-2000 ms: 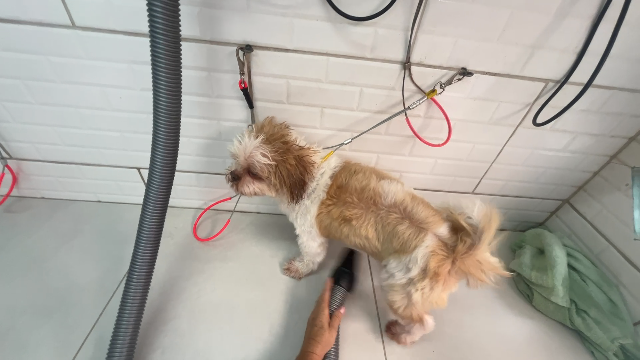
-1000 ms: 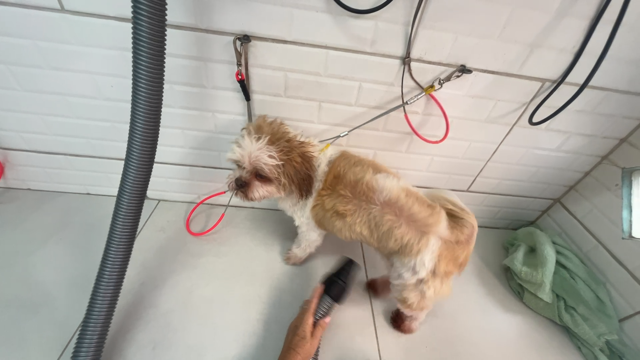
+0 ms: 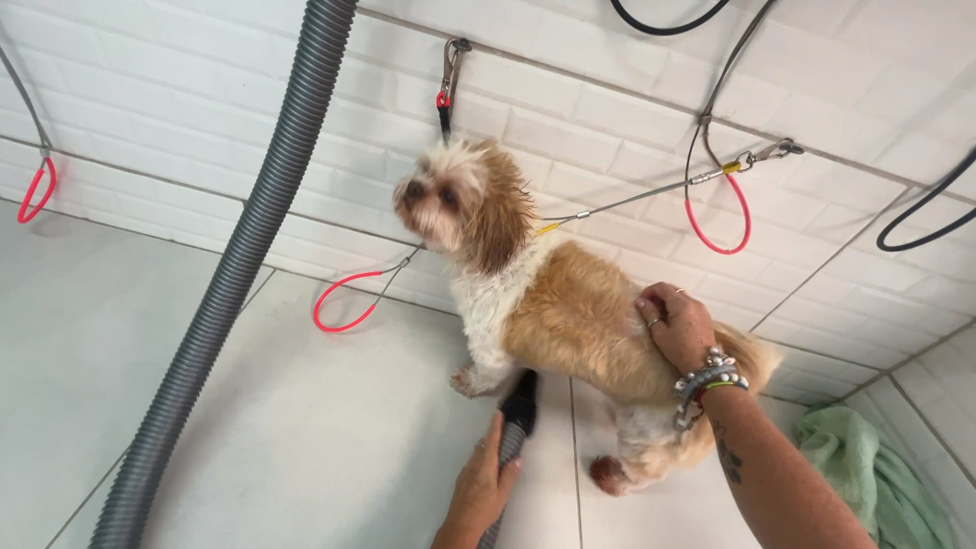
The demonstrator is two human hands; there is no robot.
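Observation:
A brown and white dog [image 3: 579,313] stands on the tiled surface, its head raised and turned to the left. My left hand [image 3: 482,480] is wrapped around a grey ribbed dryer hose [image 3: 512,444], whose black nozzle [image 3: 521,402] is by the dog's chest and belly. On the dog's back rests my right hand [image 3: 679,324], its fingers bent against the fur; whether they pinch any hair I cannot tell. Rings and bracelets are on that hand and wrist. A steel cable tether [image 3: 648,196] runs from the dog's neck to a wall hook.
A thick grey ribbed hose [image 3: 252,236] crosses the left side. Red-sleeved cable loops [image 3: 347,301] hang along the white tiled wall [image 3: 579,99], with black loops [image 3: 926,221] at the right. A green towel [image 3: 862,465] lies crumpled in the right corner.
My right hand, not in the earlier frames, has come onto the dog's back. The dog has lifted its head. My left hand has brought the nozzle back beneath the dog's body.

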